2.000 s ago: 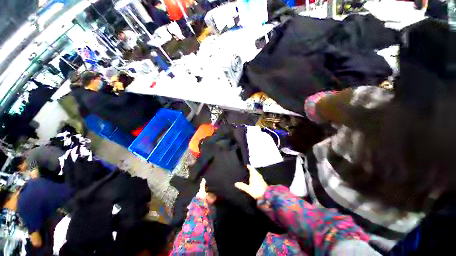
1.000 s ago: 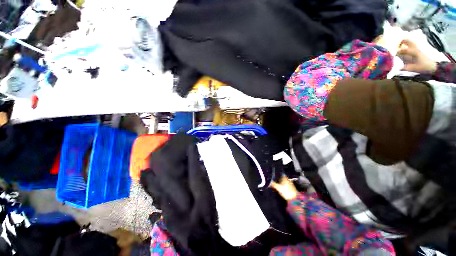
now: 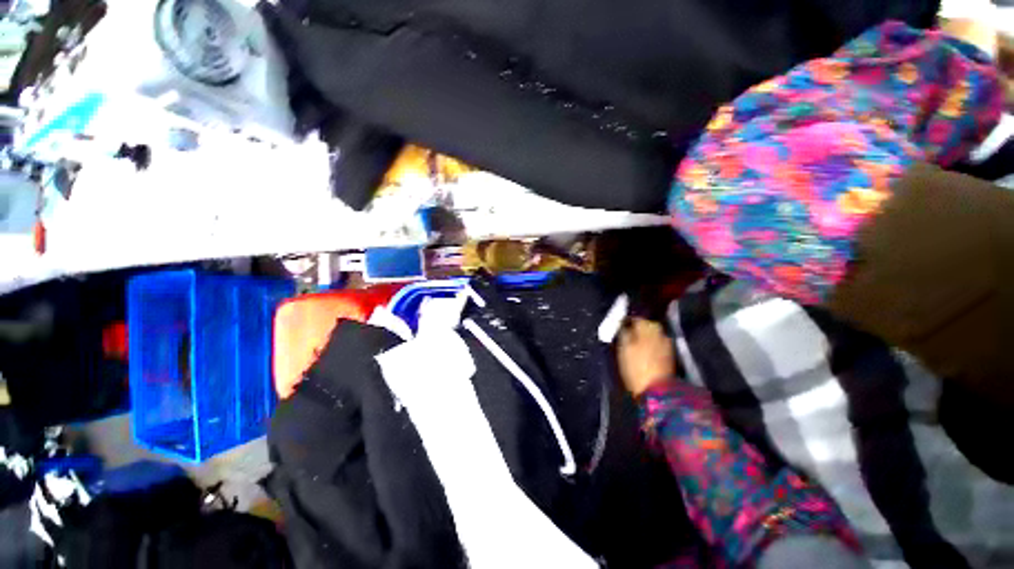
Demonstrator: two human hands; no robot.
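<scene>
A pile of black cloth pieces (image 3: 356, 467) lies low in front of me. A white fabric strip (image 3: 473, 467) runs over it, and a thin white cord or strip (image 3: 534, 389) curves beside it. My right hand (image 3: 645, 356), in a floral sleeve, is at the pile's right edge, close to a small white piece (image 3: 613, 319). Its fingers are bent against the black cloth; blur hides whether they grip anything. My left hand is not in view.
Another worker's floral sleeve (image 3: 795, 167) and plaid clothing (image 3: 778, 378) are close on the right. Large black cloth (image 3: 523, 100) covers part of the white table (image 3: 167, 228). A blue basket (image 3: 200, 367) and an orange-red object (image 3: 317, 333) stand left of the pile.
The view has turned and moved closer to the pile and table. My left hand, earlier on the black cloth, has left the picture. My right hand has moved to the pile's right edge.
</scene>
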